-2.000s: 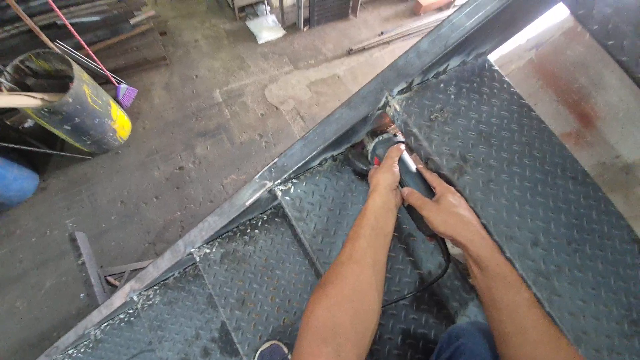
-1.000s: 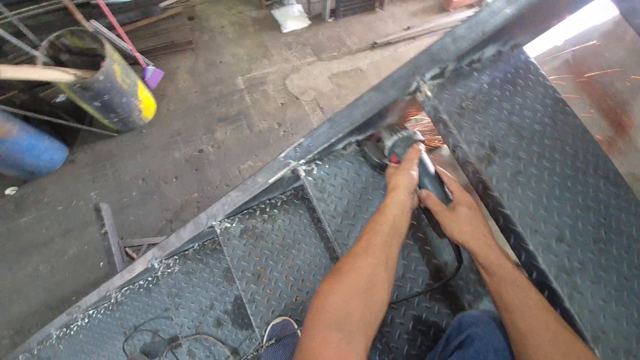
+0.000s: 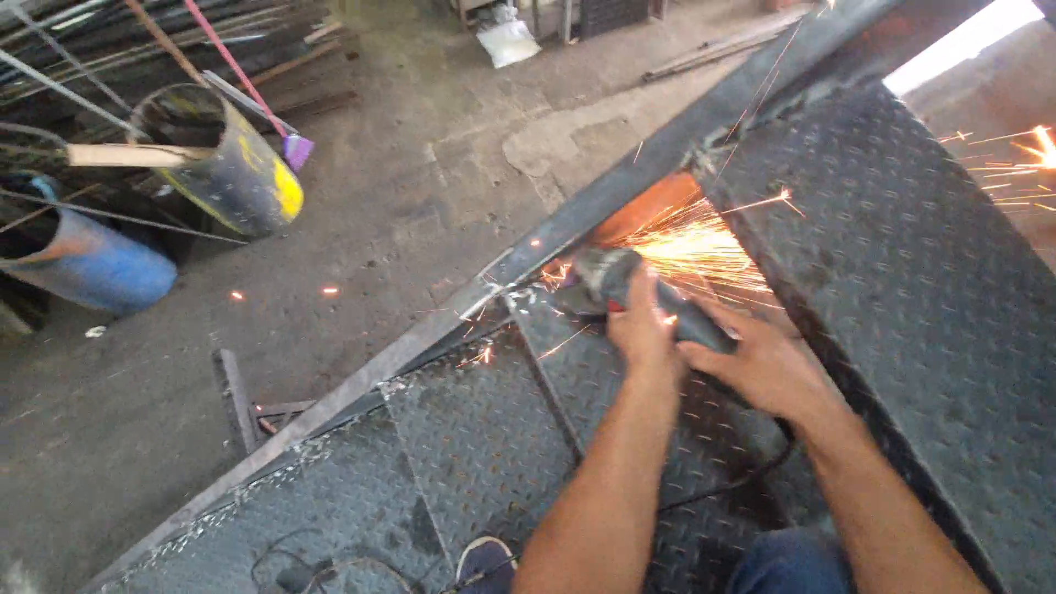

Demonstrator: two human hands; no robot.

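Note:
An angle grinder (image 3: 693, 318) points up and left, its head by the joint between a steel side beam (image 3: 602, 194) and diamond-plate steps (image 3: 470, 412). My left hand (image 3: 648, 326) is closed around the front of its body near the head. Behind it, my right hand (image 3: 755, 355) wraps the rear of the body. A dense fan of orange sparks (image 3: 701, 247) spreads to the right from the grinder's head. The disc itself is blurred. A black cord (image 3: 742, 483) runs from the tool's rear down across the plate.
A shoe (image 3: 487, 561) and a loose cable (image 3: 379, 563) are on the lower plate. Beyond the beam, on the floor, are a blue drum (image 3: 111, 264), a yellow-marked drum (image 3: 256, 177), a purple broom (image 3: 297, 151), a white bag (image 3: 507, 41) and an angled metal piece (image 3: 237, 400).
Two seconds ago no sparks showed; a small spray appeared one second ago, and now it is large and bright. Both hands have stayed on the grinder. The view has shifted somewhat.

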